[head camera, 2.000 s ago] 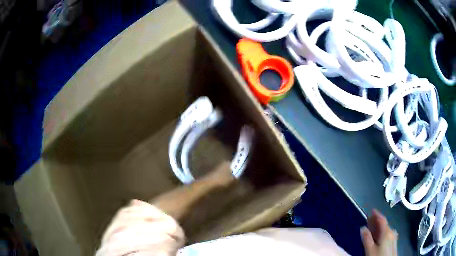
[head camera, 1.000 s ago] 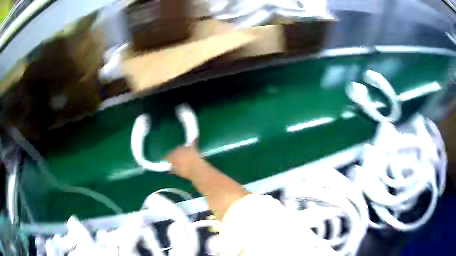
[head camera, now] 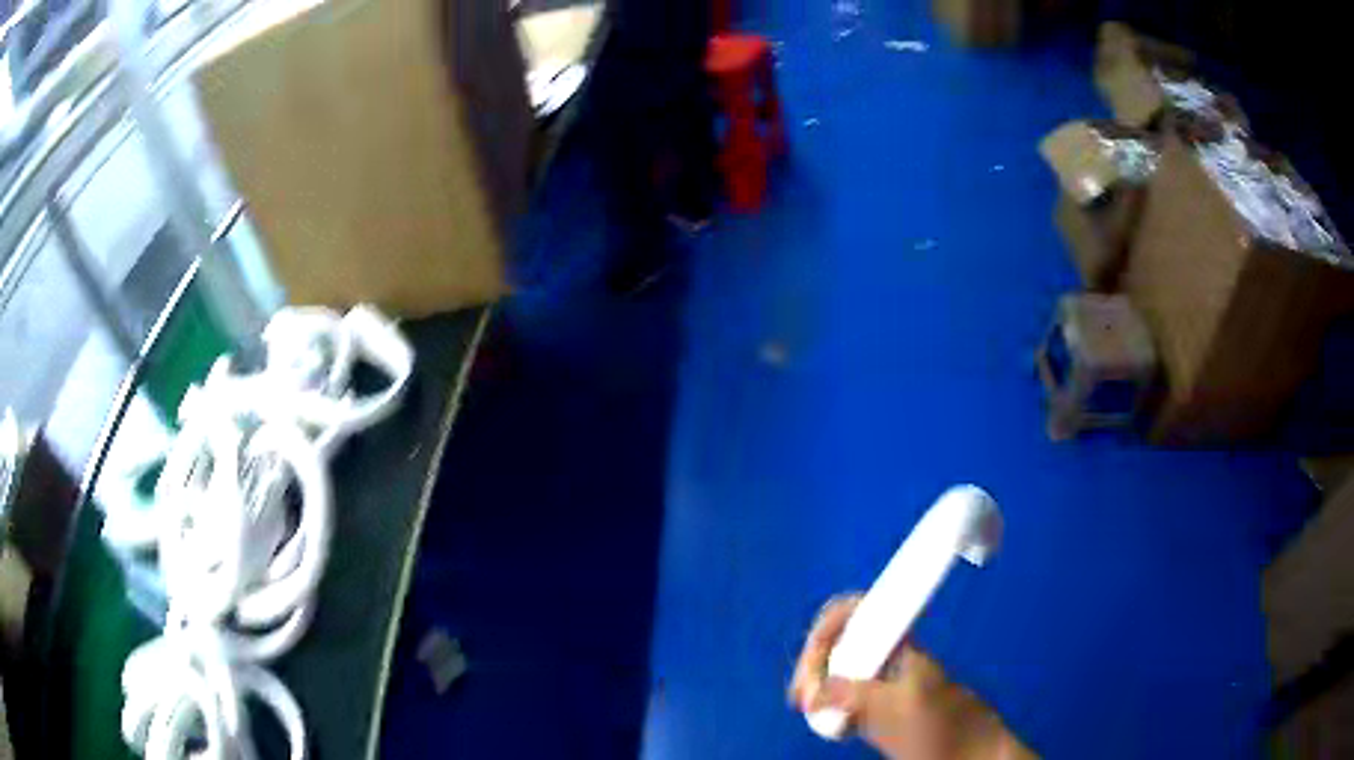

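My right hand (head camera: 884,690) comes in from the bottom edge, right of centre, closed around the lower end of a white neck fan (head camera: 906,594). The fan is seen nearly edge-on as a straight band, tilted up to the right above the blue floor, its rounded end on top. My left hand is not in view. More white neck fans (head camera: 238,490) lie tangled in a heap on the dark worktop at the left.
A large brown carton (head camera: 349,164) stands at the worktop's far end. The green belt (head camera: 97,653) runs at the left. A red stool (head camera: 746,119) and a dark, unclear figure are ahead. At the right are a pale stool (head camera: 1099,364) and filled cartons (head camera: 1218,297).
The view has swung from the carton, then the green belt, to the blue floor. The hand seen at a neck fan over the belt is gone from there; my right hand now holds one above the floor.
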